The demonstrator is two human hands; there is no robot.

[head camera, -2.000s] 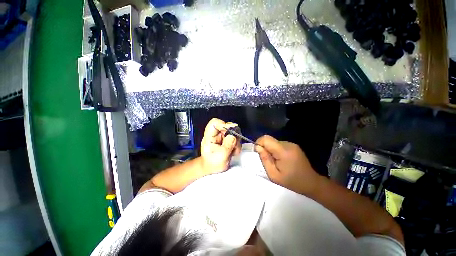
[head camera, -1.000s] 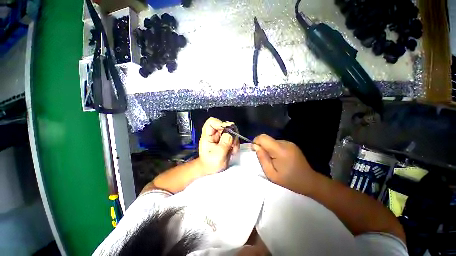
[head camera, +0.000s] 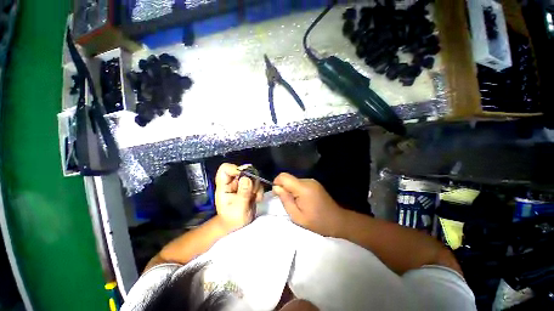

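Observation:
My left hand (head camera: 235, 195) holds a small black part (head camera: 248, 174) between thumb and fingers, in front of the bench edge and above the lap. The part is mostly hidden by the fingers. My right hand (head camera: 307, 200) is closed on the near end of a thin hand tool (head camera: 262, 179). The tool's far end reaches the black part; whether it goes inside cannot be told. Both hands are bare.
Piles of black parts lie on the bench at left (head camera: 159, 88) and right (head camera: 392, 39). Between them lie pliers (head camera: 279, 85) and a corded electric screwdriver (head camera: 355, 88). White boxes (head camera: 127, 82) stand at left, a cardboard carton (head camera: 458, 61) at right. Bubble wrap (head camera: 243, 136) covers the front edge.
The view has shifted, so the bench and hands sit further left and lower, and more of the bench's back and the right carton shows. Both hands keep their hold.

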